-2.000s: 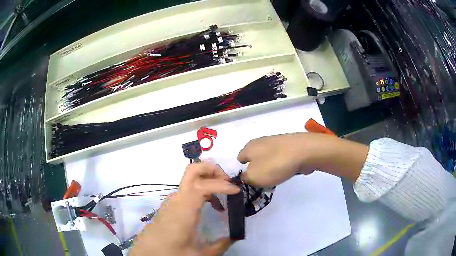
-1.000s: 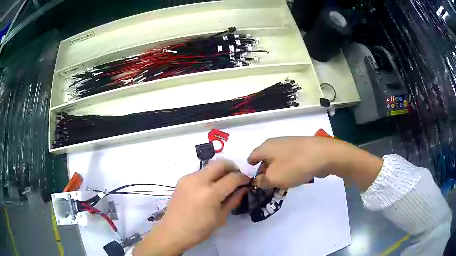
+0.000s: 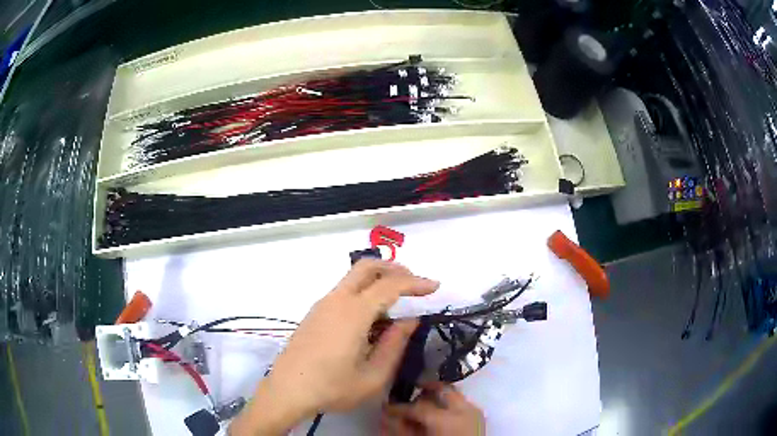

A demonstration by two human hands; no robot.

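My left hand (image 3: 328, 349) pinches the wire harness (image 3: 460, 328) near the middle of the white board (image 3: 528, 375). My right hand (image 3: 439, 413) is low at the frame's bottom, its fingers at the lower end of the black harness tape (image 3: 411, 362), which hangs down from the bundle beside my left fingertips. The harness's right end spreads into black wires, white connectors (image 3: 479, 353) and a black connector housing (image 3: 534, 312). Its left wires run to the white holding fixture (image 3: 119, 351). My left hand hides the wrapped spot.
The cream parts tray (image 3: 341, 223) with two wire bundles lies behind the board. A red clip (image 3: 388, 241) and black connector (image 3: 365, 255) stand at the board's upper part. Orange clamps are at the right (image 3: 579, 262) and left (image 3: 135, 307). Black tape rolls (image 3: 575, 72) and a grey keypad device (image 3: 652, 157) are at right.
My right hand has moved from above right of the bundle down to below it, uncovering the harness's right end and the right orange clamp. A length of black tape now shows between my hands.
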